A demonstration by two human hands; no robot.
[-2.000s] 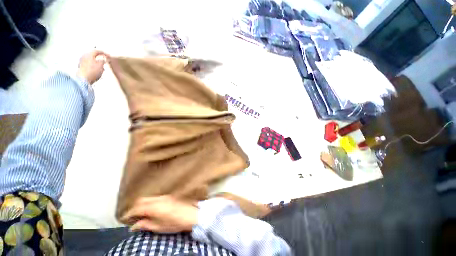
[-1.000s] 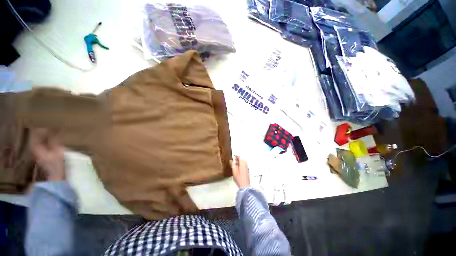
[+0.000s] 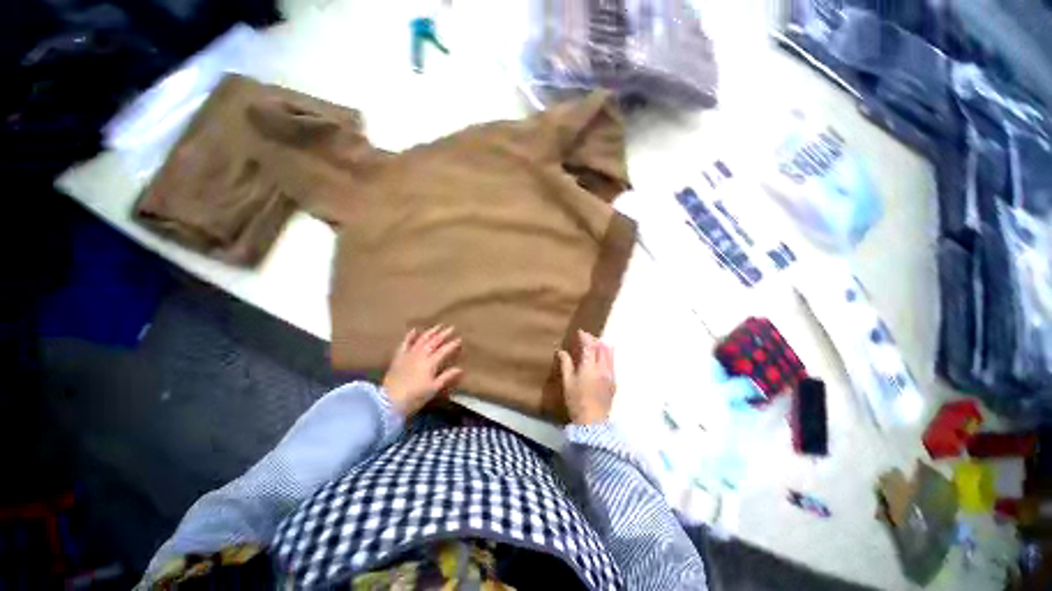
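A brown top point(image 3: 473, 248) lies spread on the table near its front edge. Its collar or hood end is at the upper right and its ribbed hem is on the right. One sleeve reaches left to a folded brown garment point(image 3: 213, 173), which looks like the trousers. My left hand point(image 3: 423, 369) lies flat on the top's near side, fingers a little apart. My right hand point(image 3: 587, 376) rests on the near end of the hem, thumb apart from the fingers; no pinch on the cloth shows.
Bagged taupe garments point(image 3: 629, 52) and a teal air gun point(image 3: 425, 44) are at the back. Printed bags point(image 3: 718, 231), a red-black pouch point(image 3: 761, 358) and a phone point(image 3: 810, 416) lie right. Bagged dark garments point(image 3: 981, 231) are far right, clear plastic point(image 3: 179, 104) far left.
My left hand has moved from the brown cloth at the left to the top's near side. The top now lies flatter, its near parts out of sight. The view has shifted and turned.
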